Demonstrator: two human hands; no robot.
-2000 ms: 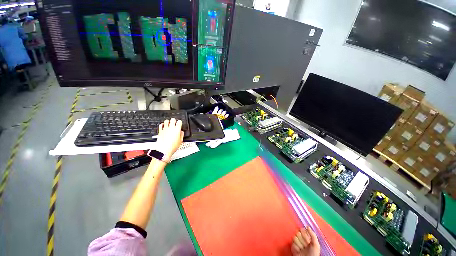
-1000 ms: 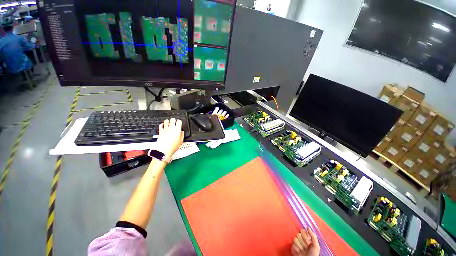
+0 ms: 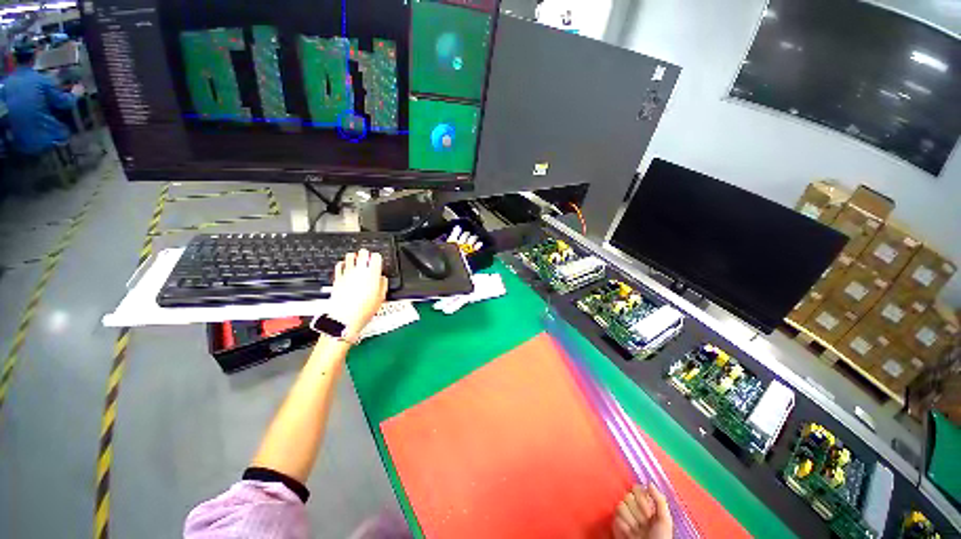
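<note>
My left hand (image 3: pixel 359 285) lies on the right part of the black keyboard (image 3: pixel 248 268), fingers slightly apart, holding nothing. My right hand (image 3: pixel 642 514) is at the bottom edge, partly cut off, fingers curled, beside the clear purple-blue strip (image 3: pixel 622 426) on the red mat (image 3: pixel 495 437); whether it grips the strip cannot be told. The monitor (image 3: pixel 295 90) shows green boards with a blue crosshair low in the picture and two green close-ups at its right.
Populated circuit boards (image 3: pixel 730 395) stand in a row on the dark conveyor (image 3: pixel 659 395). A black mouse (image 3: pixel 425 259) lies on its pad. A black bin (image 3: pixel 263 342) with red parts is below the keyboard. A blank monitor (image 3: pixel 727 240) stands behind the conveyor. A person in blue (image 3: pixel 37 105) sits far left.
The circuit boards have shifted slightly along the conveyor toward the lower right. The crosshair and close-ups on the monitor have changed. Both my hands have stayed in place.
</note>
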